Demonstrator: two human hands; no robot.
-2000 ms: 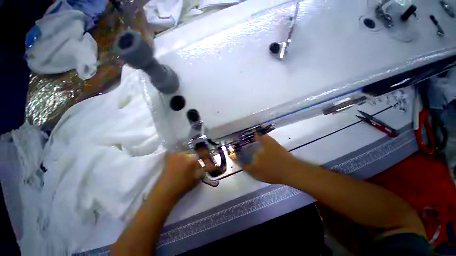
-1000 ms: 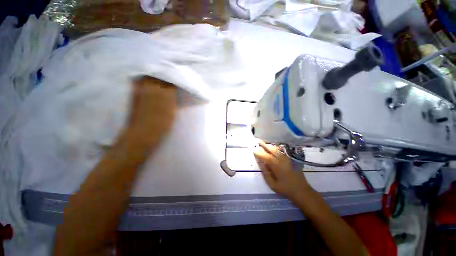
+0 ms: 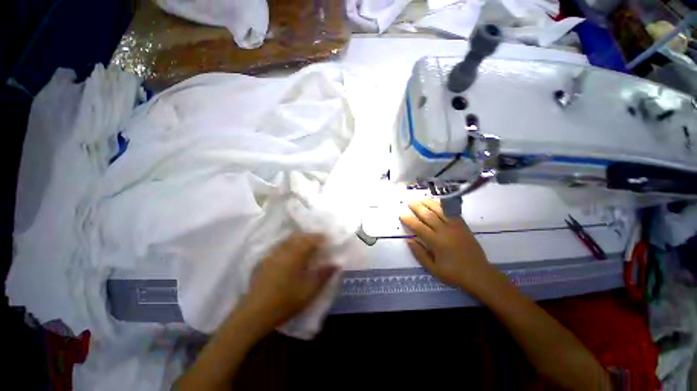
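Observation:
A white knit garment piece [image 3: 206, 160] lies heaped and wrinkled left of the sewing machine head [image 3: 527, 114], with part hanging over the table's front edge. My left hand [image 3: 294, 271] grips a bunched part of it near the front edge; the fingertips are partly hidden by blur and fabric. My right hand [image 3: 439, 237] rests palm down on the table just in front of the needle area, fingers spread, with no fabric seen in it. The presser foot area [image 3: 436, 187] is partly hidden under the head. A curved metal guard [image 3: 481, 164] stands by the head's left end.
A cut piece stack [image 3: 53, 206] lies far left. A plastic-wrapped brown board [image 3: 306, 34] is behind, with white fabric on it. Thread snips [image 3: 585, 237] and red-handled scissors [image 3: 634, 267] lie at the right. A ruler strip [image 3: 397, 285] runs along the front edge. Red material [image 3: 604, 328] is lower right.
The view has shifted. My left hand has moved from the far side of the fabric toward the front edge and now holds bunched fabric. My right hand stays by the needle area, fingers more spread.

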